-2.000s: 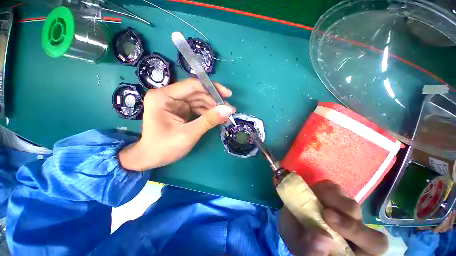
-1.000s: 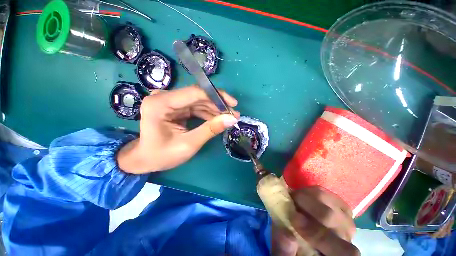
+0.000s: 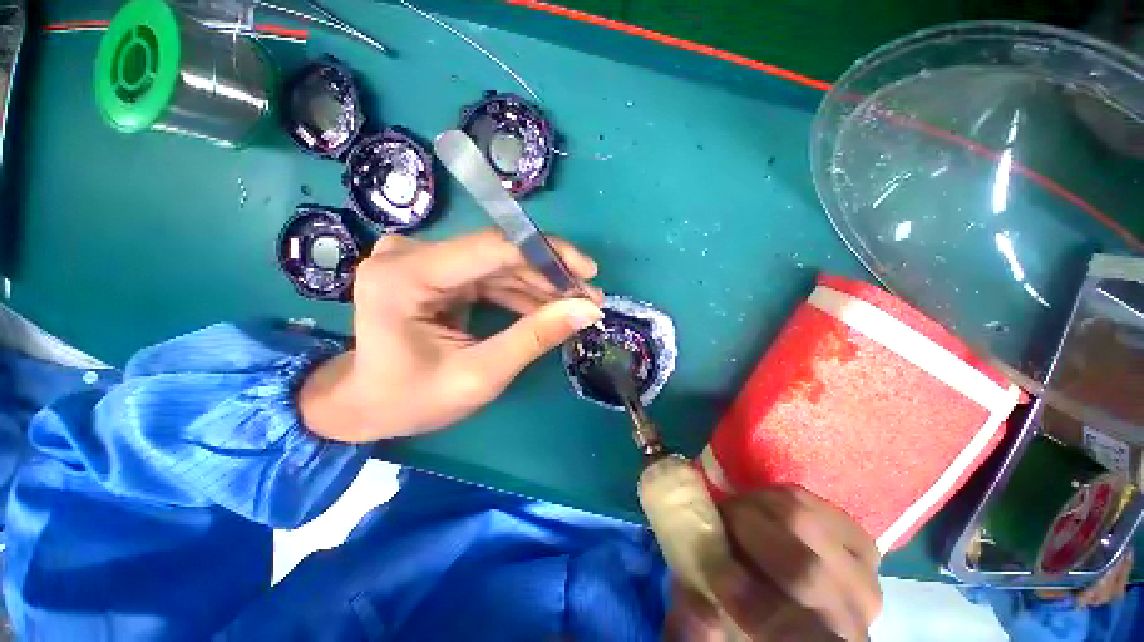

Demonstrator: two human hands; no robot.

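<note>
A round black housing [image 3: 615, 360] sits in a whitish uneven rim on the green mat. My left hand [image 3: 458, 320] holds metal tweezers [image 3: 502, 201] between thumb and fingers, their tips at the housing's upper left edge. My right hand [image 3: 784, 564] grips the cream handle of the soldering iron [image 3: 684, 514]; its dark tip reaches into the housing from below. Whether the tips touch a part inside cannot be told. My right hand is partly blurred and cut off by the bottom edge.
Several black housings [image 3: 391, 179] lie at upper left, by the solder spool [image 3: 207, 88] with its green flange. A red sponge block [image 3: 853, 408] stands right of the iron. A clear plastic hood [image 3: 991, 188] is at upper right, a metal tray [image 3: 972, 533] with a tape roll at far right.
Over the two seconds, the iron and my right hand have shifted left, and the iron stands steeper. The tweezers' rear end has dropped slightly. The view has shifted a little.
</note>
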